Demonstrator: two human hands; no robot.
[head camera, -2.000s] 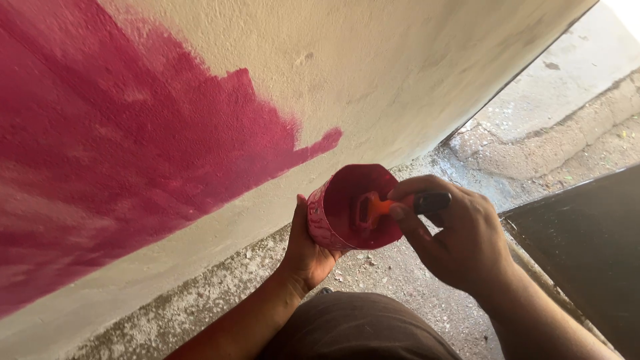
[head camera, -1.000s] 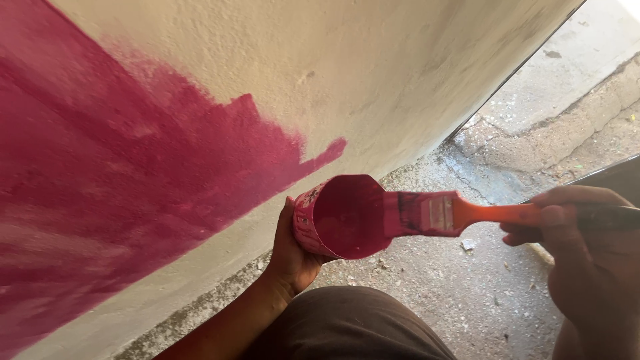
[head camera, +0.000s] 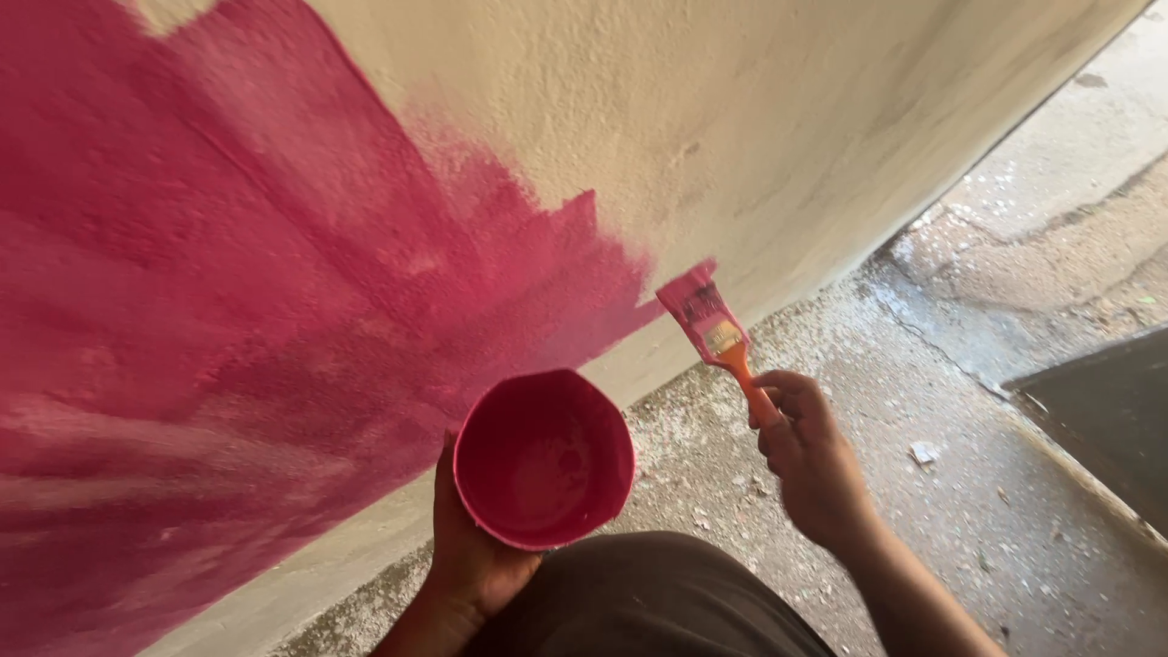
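My left hand (head camera: 474, 557) holds a round tub of pink paint (head camera: 544, 459) from its left and lower side, its open top facing me. My right hand (head camera: 808, 452) grips the orange handle of a flat paintbrush (head camera: 725, 338), whose bristles are coated pink. The bristle end lies over the right tip of the pink painted area (head camera: 365, 274) on the cream wall (head camera: 730, 109); whether it touches the wall is hard to tell.
A rough concrete floor (head camera: 912, 493) with paint specks and small flakes runs along the wall's foot. At the right is a dark flat panel (head camera: 1104, 411). My covered knee (head camera: 657, 593) is just below the tub.
The brush was inside the tub, then level at its right rim; now it is up at the wall, right of the tub. My left hand still holds the tub.
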